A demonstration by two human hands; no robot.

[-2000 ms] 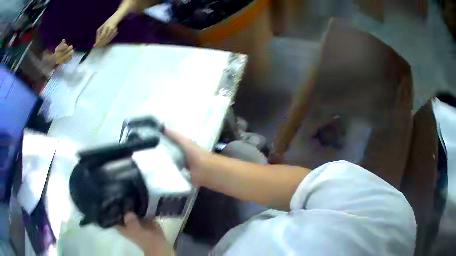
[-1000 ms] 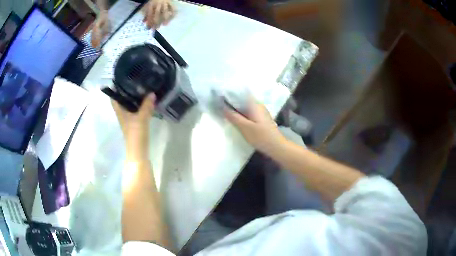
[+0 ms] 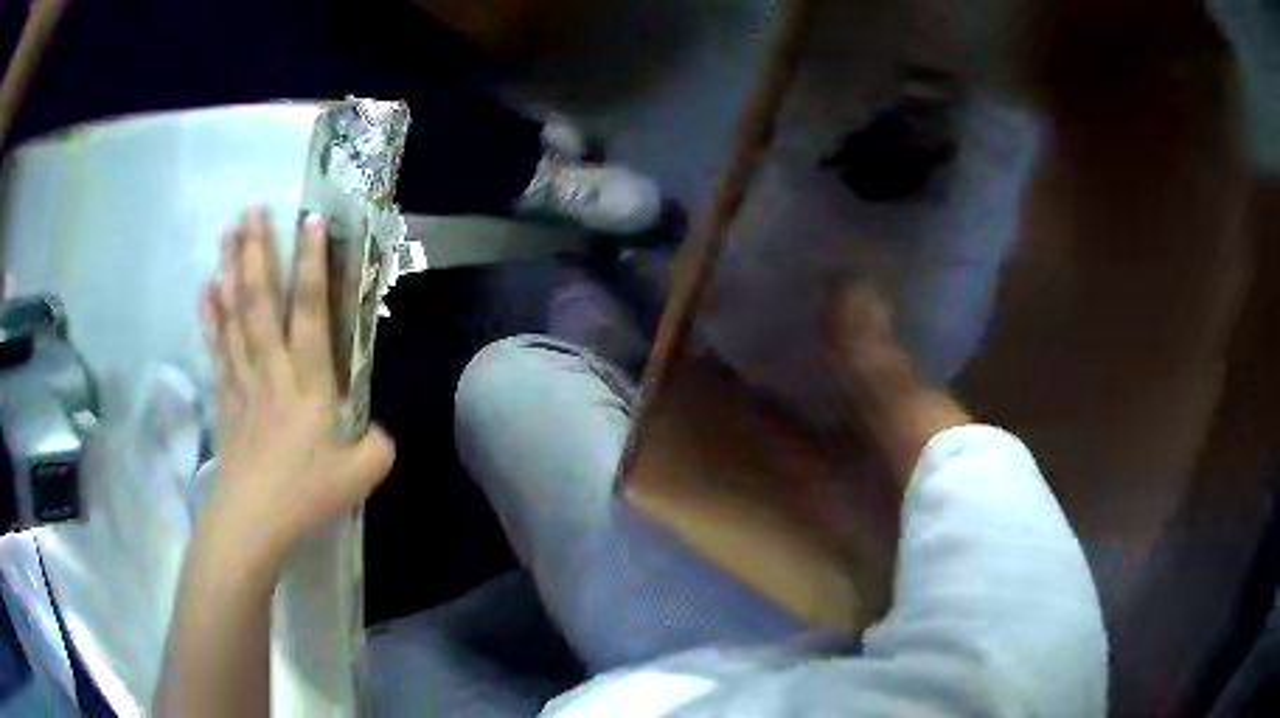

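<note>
My left hand [image 3: 281, 379] lies flat on the white bench [image 3: 155, 183] near its worn right edge, fingers spread, with nothing in it. My right hand [image 3: 870, 344] is blurred and reaches down inside the large open brown carton [image 3: 702, 246] at the right. Whether its fingers touch or hold anything cannot be told. A dark object [image 3: 894, 147], too blurred to name surely, lies in the carton beyond my right hand. A grey-white security camera [image 3: 54, 421] with a small dark panel stands at the bench's left, partly cut off by the picture's edge.
A pale crumpled cloth [image 3: 171, 428] lies on the bench left of my left hand. The bench corner [image 3: 368, 140] is chipped. My knee [image 3: 527, 407] is between bench and carton. A shoe [image 3: 604, 194] is on the floor beyond the bench corner.
The view has swung right. My left hand has let go of the camera and rests on the bench. My right hand has left the bench and moved into the carton.
</note>
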